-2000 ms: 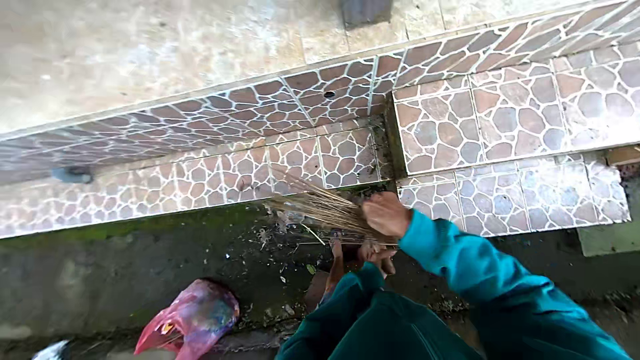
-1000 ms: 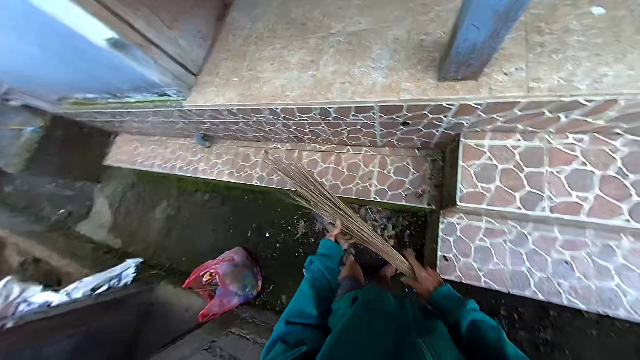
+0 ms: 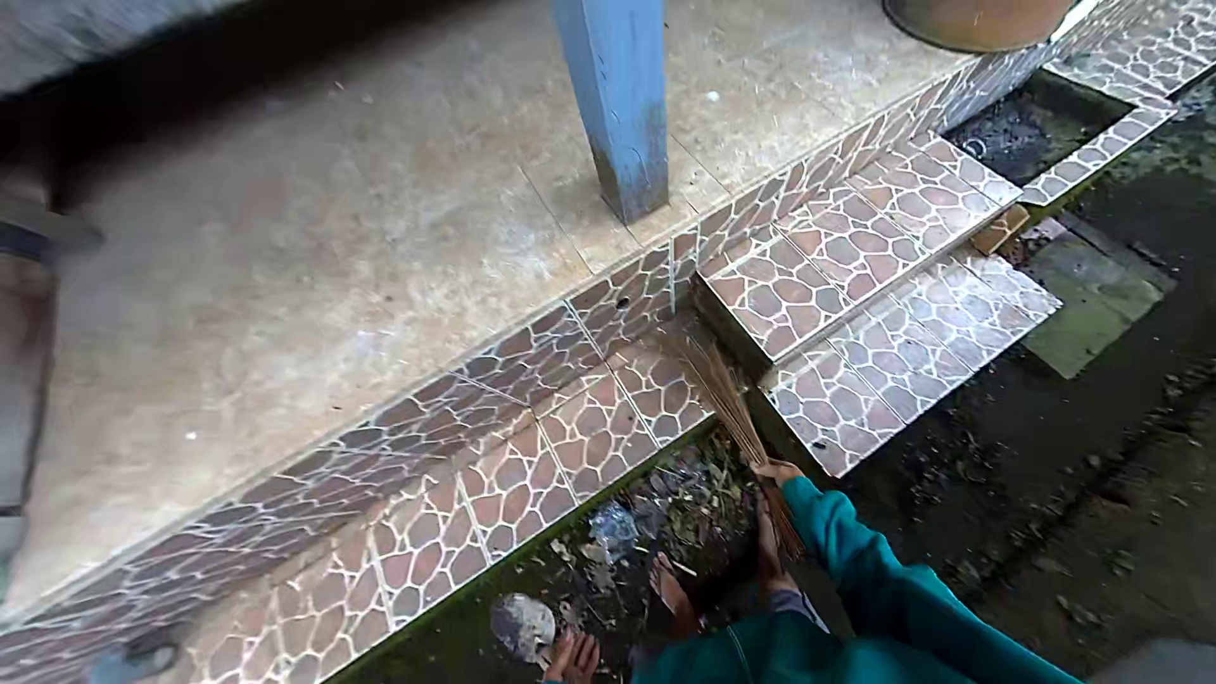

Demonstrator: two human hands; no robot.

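My right hand grips a broom of thin brown sticks at its bundled part. The broom's bristles fan out over the tiled ledge, in the corner beside the tiled steps. Low in the view, my left hand is near the dark ground with its fingers spread, next to a rounded, pale, dirty object whose kind I cannot tell. Nothing shows in that hand. Between the ledge and my bare feet lies a pile of dry leaves and litter, with a crumpled piece of clear plastic in it.
Tiled steps rise to the right of the broom. A blue post stands on the raised floor above the ledge. A brown round container is at the top right. A flat slab lies beyond the steps.
My left hand has come off the broom and is now low at the left. The broom is in my right hand alone, its bristles at the step corner. The view has turned.
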